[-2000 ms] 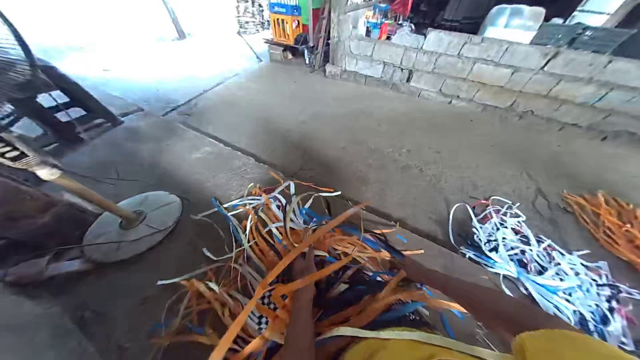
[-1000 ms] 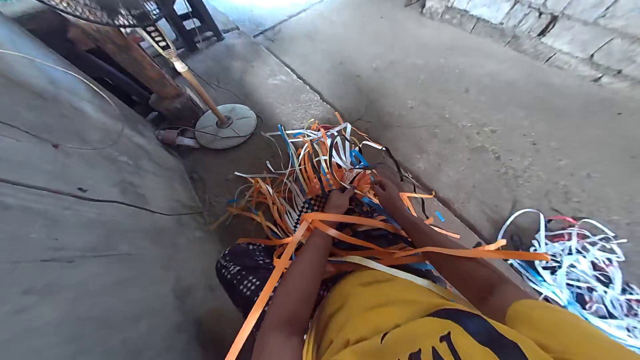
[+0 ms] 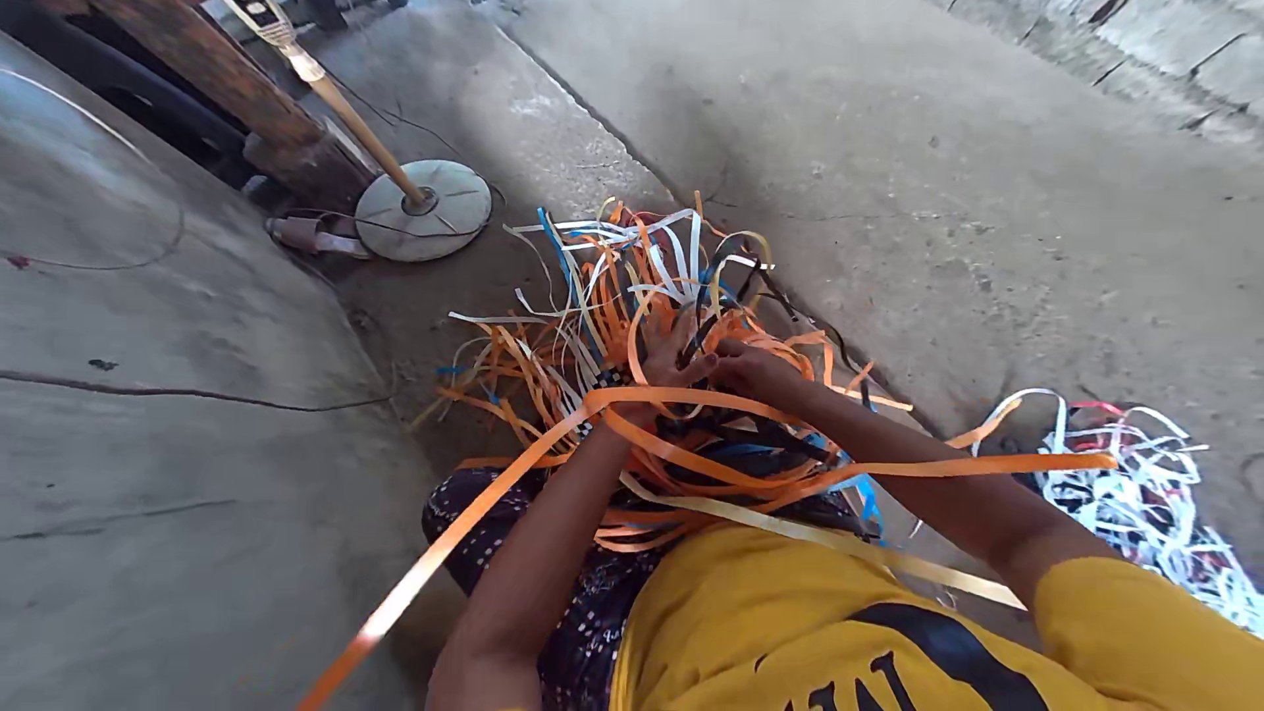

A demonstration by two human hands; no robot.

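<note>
A tangled heap of orange, white, blue and black plastic strapping strips (image 3: 632,262) lies over my lap and on the floor before me. My left hand (image 3: 671,357) is in the middle of it with fingers spread, pressed against the strips. Touching or nearly touching it, my right hand (image 3: 750,373) has bent fingers at a dark strip; whether it grips that strip is hard to see. Long orange strips (image 3: 731,474) loop across both forearms, and one runs down to the lower left. A pale yellow strip (image 3: 839,541) crosses my yellow shirt.
At the upper left stands a fan's round base (image 3: 449,232) with its pole, beside a sandal (image 3: 316,235) and a rusty beam (image 3: 217,79). A grey wall (image 3: 178,494) is close on my left. Another heap of white strips (image 3: 1136,494) lies at right. A block wall (image 3: 1175,49) borders the concrete floor.
The view has swung down and to the right since the first frame. My hands remain in the heap and now sit close together, and orange strips lie looped over my forearms.
</note>
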